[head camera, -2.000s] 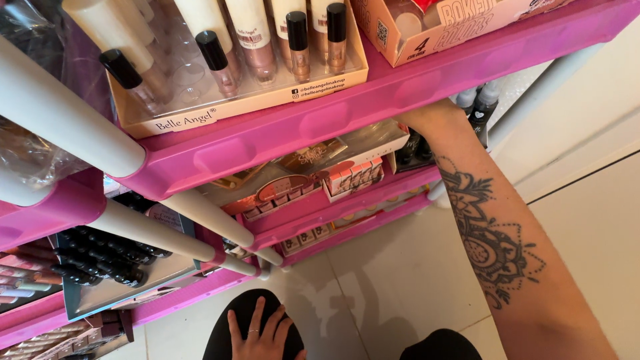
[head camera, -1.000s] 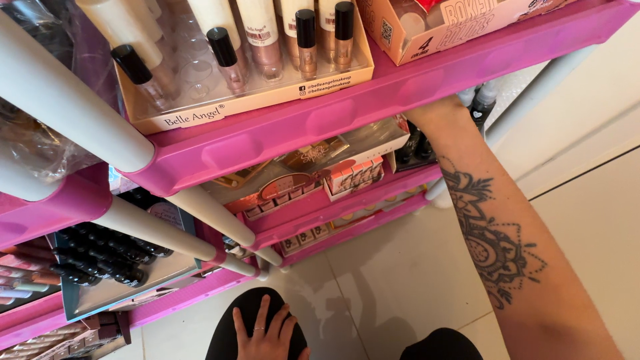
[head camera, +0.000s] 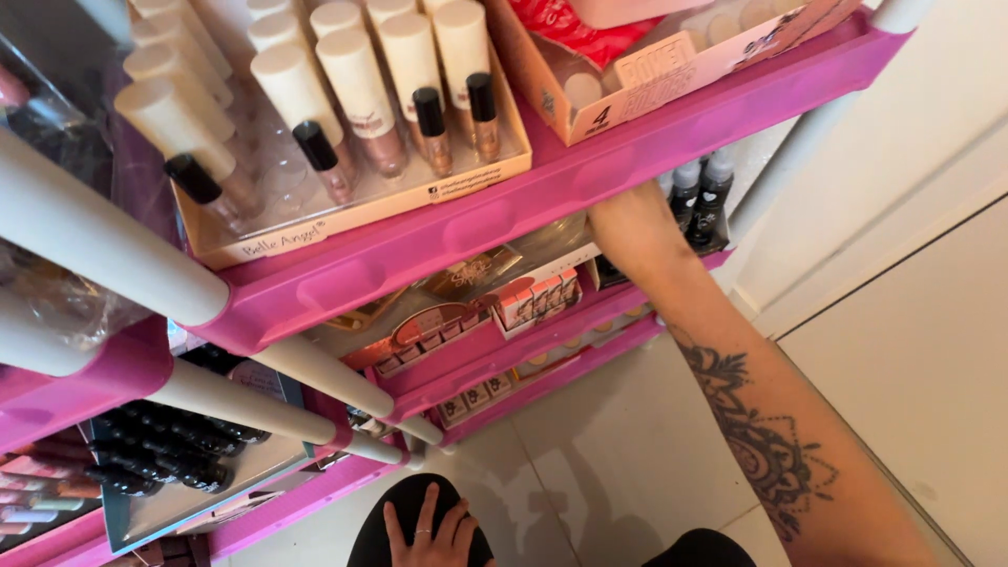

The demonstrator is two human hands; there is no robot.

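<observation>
My right hand reaches under the upper pink shelf, its fingers hidden behind the shelf edge. It is beside several dark bottles with grey caps and above a display of small pink-and-red boxes. Whether it holds anything cannot be seen. My left hand, with a ring on one finger, rests spread on my black-clad knee. On the upper shelf stands a cardboard tray of cream-capped and black-capped cosmetic tubes. To its right is a peach-coloured box with a red packet in it.
White shelf posts slant across the left. A tray of black-capped cosmetics lies lower left, near pastel tubes. Lower pink shelves hold more small boxes. A white panel stands right, above a tiled floor.
</observation>
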